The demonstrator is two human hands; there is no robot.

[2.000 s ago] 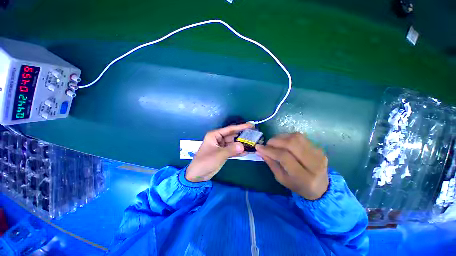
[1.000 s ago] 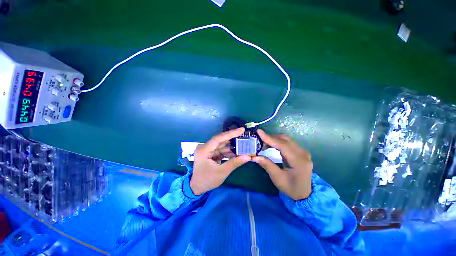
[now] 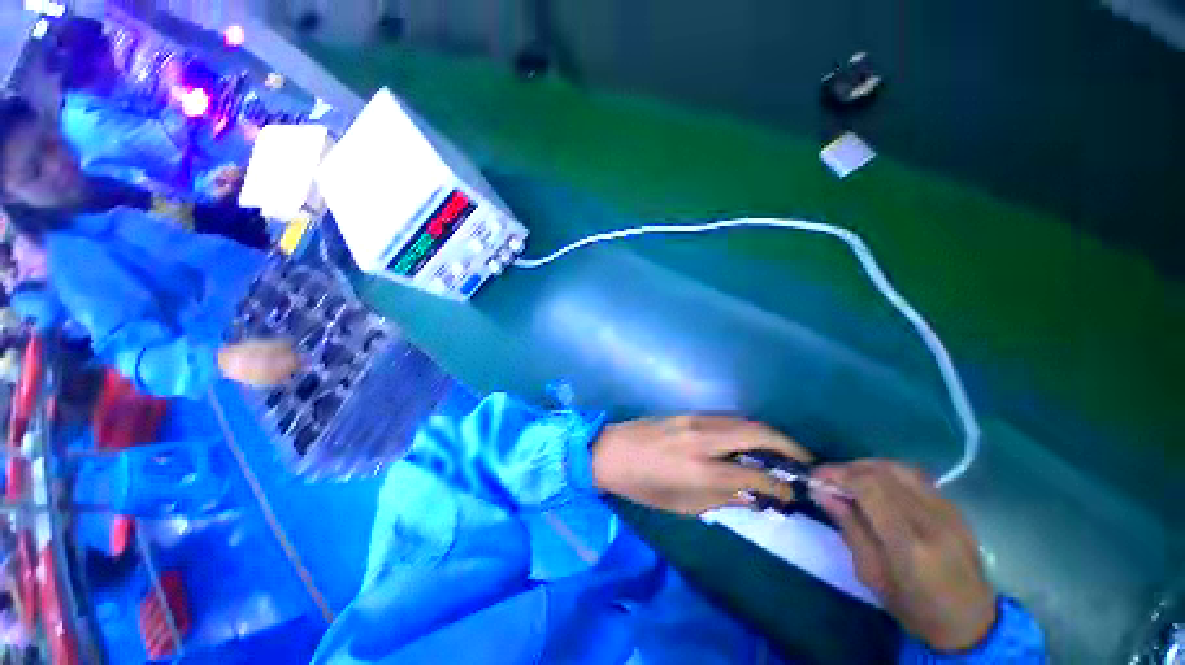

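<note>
A round black electronic module [image 3: 777,478] with shiny parts is between my two hands, just above the bench; the picture is somewhat blurred. My left hand [image 3: 695,464] lies over its left side with the fingers around it. My right hand [image 3: 912,546] has its fingertips at the module's right side. The module's battery cannot be made out. A white strip [image 3: 812,552] lies under my hands, partly covered. The white power lead [image 3: 851,238] loops from the supply and runs down behind my right hand; its end is hidden.
The bench power supply [image 3: 413,195] with lit digits stands at the upper left. A blister tray [image 3: 341,377] lies beside it. People in blue smocks [image 3: 169,279] are at the left. A waiting module [image 3: 853,82] and its pale battery [image 3: 847,155] lie at the bench's far side.
The view has turned left, bringing other people into sight. The module's pale battery face no longer shows. My left hand now lies over the module, palm down.
</note>
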